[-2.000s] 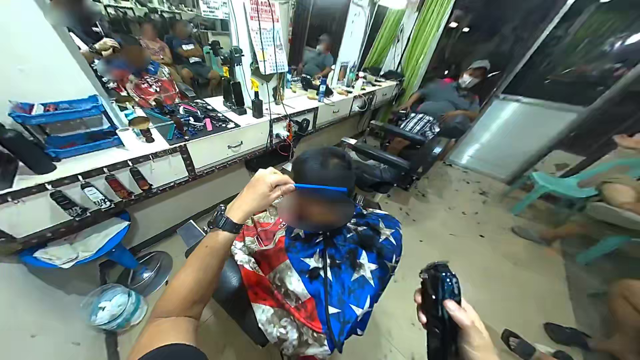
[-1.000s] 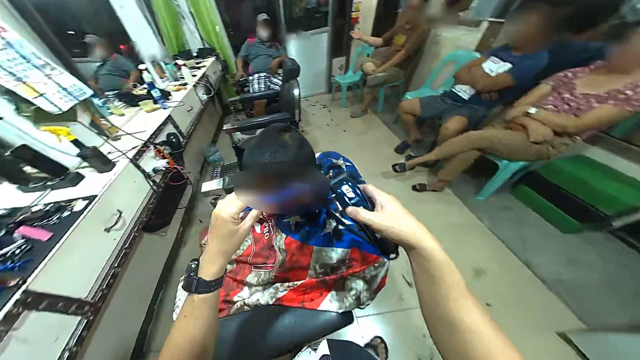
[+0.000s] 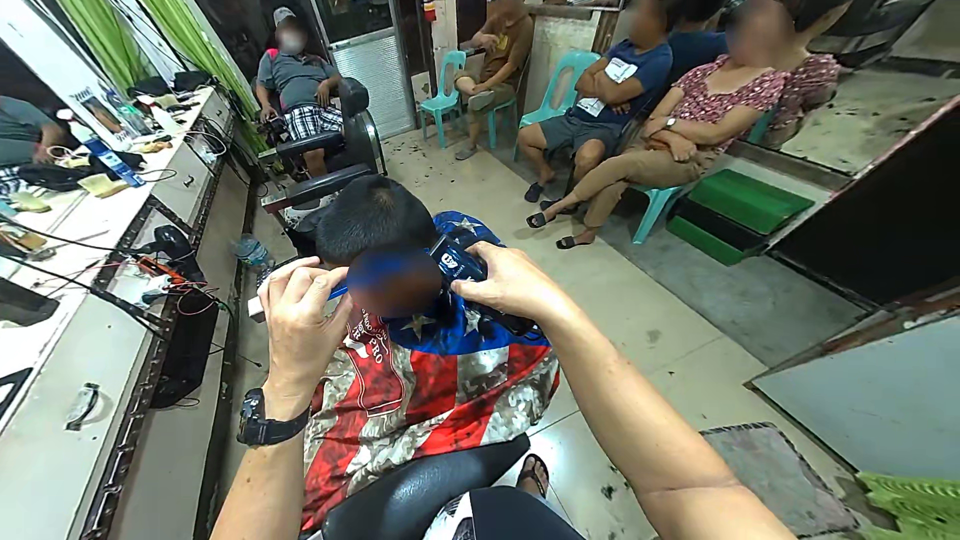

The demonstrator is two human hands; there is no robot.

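A person with short dark hair (image 3: 371,217) sits before me under a barber's cape (image 3: 442,382) patterned with stars and red and white stripes. My left hand (image 3: 304,311), with a dark watch at its wrist, pinches a blue comb (image 3: 337,292) beside the head; part of the comb is hidden by the fingers and the blurred area. In my right hand (image 3: 506,281) is a black hair clipper (image 3: 459,264), held at the other side of the head. Whether its blade touches the hair cannot be told.
A long white counter (image 3: 161,161) with bottles, cables and tools runs along the left. A black barber chair (image 3: 360,131) with a seated person stands ahead. Several people sit on green plastic chairs (image 3: 566,82) at the right, near green steps (image 3: 750,202). Hair clippings lie on the floor.
Two seconds ago the clipper was low at the right, away from the head; it is now beside it. The comb has left the front of the hair. The view has swung right.
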